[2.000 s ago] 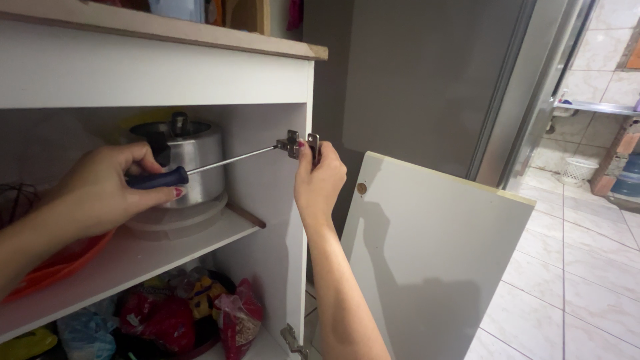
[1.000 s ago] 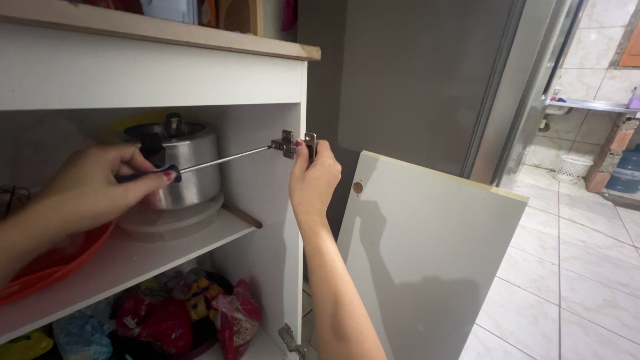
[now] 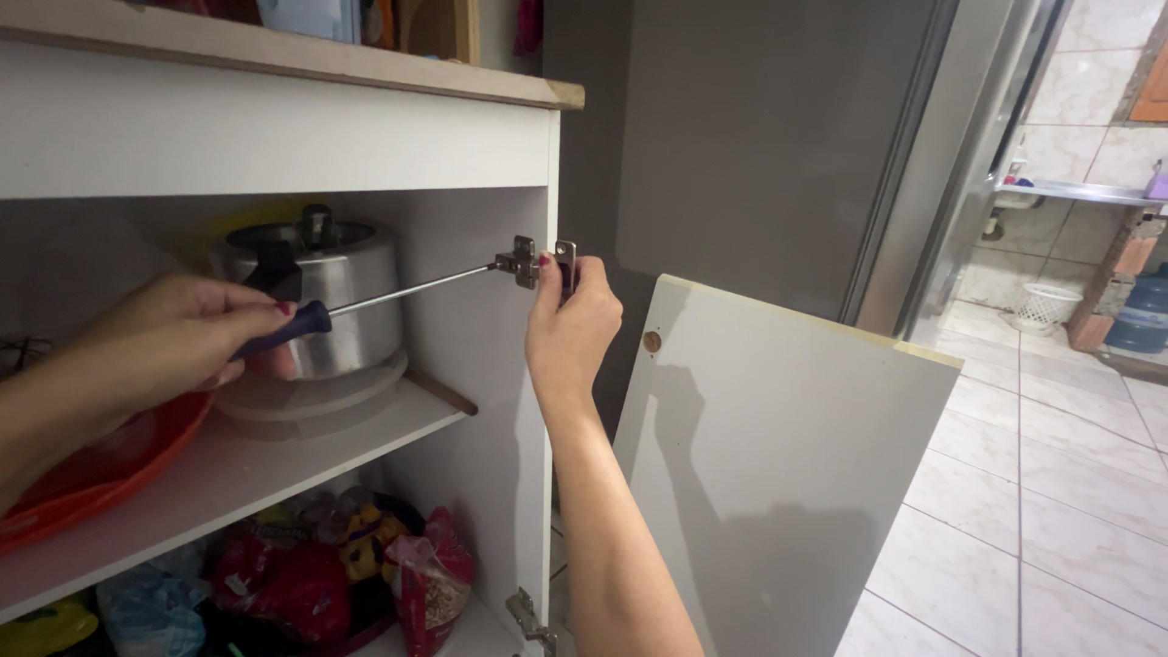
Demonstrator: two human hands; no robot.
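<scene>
My left hand (image 3: 214, 324) grips the dark blue handle of a screwdriver (image 3: 401, 293), whose shaft slants up to the right. Its tip meets the inner end of a metal cabinet hinge (image 3: 523, 261) on the inside of the cabinet's white side panel (image 3: 474, 328). My right hand (image 3: 573, 310) holds the outer part of that hinge between thumb and fingers, at the panel's front edge. Lower on the same panel sits a second metal hinge (image 3: 529, 620). A detached white cabinet door (image 3: 785, 438) with a round hole near its upper left corner stands right of my right forearm.
An aluminium pressure cooker (image 3: 351, 310) stands on the shelf (image 3: 274, 465) behind the screwdriver, beside a red plastic basin (image 3: 109, 474). Bagged food (image 3: 433, 584) fills the lower compartment. A countertop edge (image 3: 365, 62) runs above. A tall grey appliance (image 3: 757, 155) rises behind the door.
My left fingers have shifted their grip on the screwdriver handle, and more of the handle shows than one second ago. My right hand stays at the hinge.
</scene>
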